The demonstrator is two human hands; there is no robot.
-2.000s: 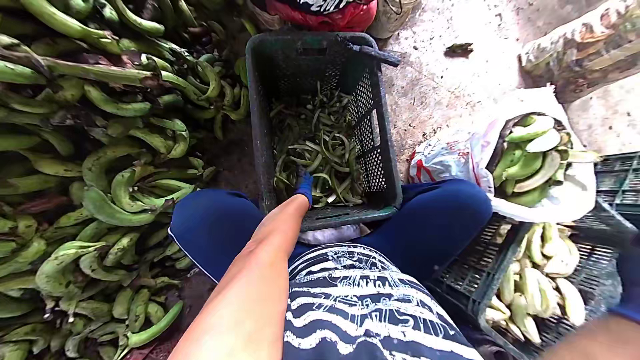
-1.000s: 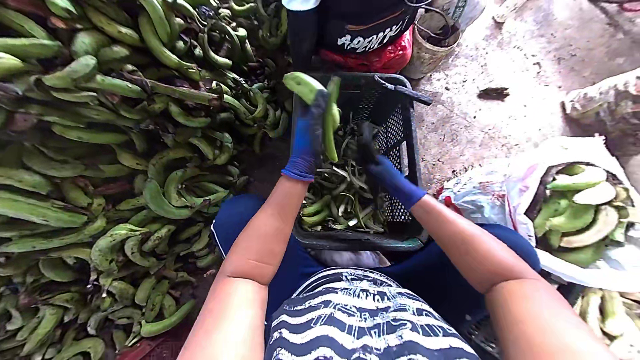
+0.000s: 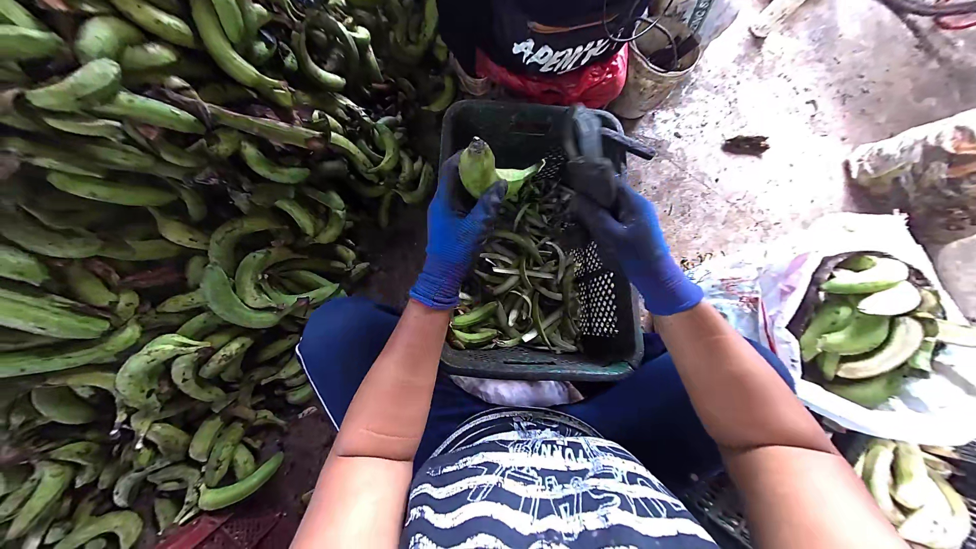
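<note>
Over the left side of a dark plastic crate (image 3: 545, 370), my left hand (image 3: 460, 232), in a blue and black glove, grips a green plantain (image 3: 478, 169). A strip of green peel (image 3: 518, 177) sticks out to the right of the fruit. My right hand (image 3: 629, 236), gloved alike, holds a dark, blurred tool (image 3: 587, 149) upright above the crate's right side; its exact kind cannot be told. Curled green peels (image 3: 526, 282) fill the lower part of the crate, with a few larger green pieces (image 3: 473, 335) at the near left corner.
Green plantains (image 3: 244, 290) are heaped along the left. Beyond the crate are a red plastic bag (image 3: 560, 84) and a dirty bucket (image 3: 656, 72). At right, a white sack (image 3: 831, 404) holds plantains, with peeled plantains (image 3: 911, 488) in a crate below.
Two seconds ago my left hand was down in the crate among the peels; it now holds a plantain above it. My right hand has come from the far right to over the crate.
</note>
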